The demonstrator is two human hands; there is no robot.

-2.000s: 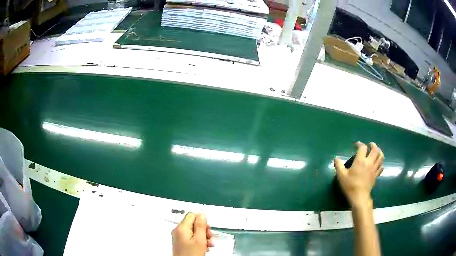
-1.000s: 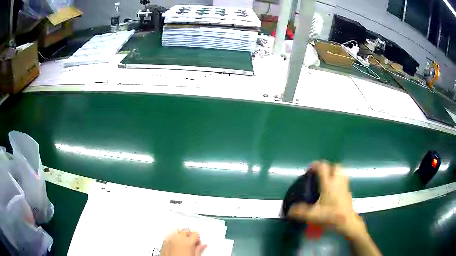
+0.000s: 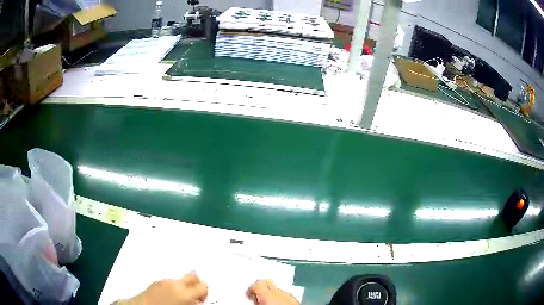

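A black rounded speaker (image 3: 362, 291) with a pale round logo on its end lies at the bottom edge, right of the white sheet (image 3: 143, 256). My left hand (image 3: 173, 292) is low over the sheet, thumb and fingertips together. My right hand (image 3: 271, 293) is a little to its right, fingers curled in. Both are cut off by the bottom edge. I cannot tell whether either pinches something small. A second black speaker (image 3: 515, 208) with an orange patch is on the green conveyor belt (image 3: 268, 152) at the far right.
Frosted bags (image 3: 52, 205) stand at the left, some with faint orange spots. The cream edge rail (image 3: 334, 250) curves across in front of me. Beyond the belt, a white bench holds a stack of printed sheets (image 3: 271, 47), a green mat (image 3: 244, 72) and a post (image 3: 382, 65). Brown cartons (image 3: 42, 74) are far left.
My right hand reached over the belt, brought a black speaker to the near side, let it go and moved left to the sheet. My left hand stays low over the sheet. The view has shifted.
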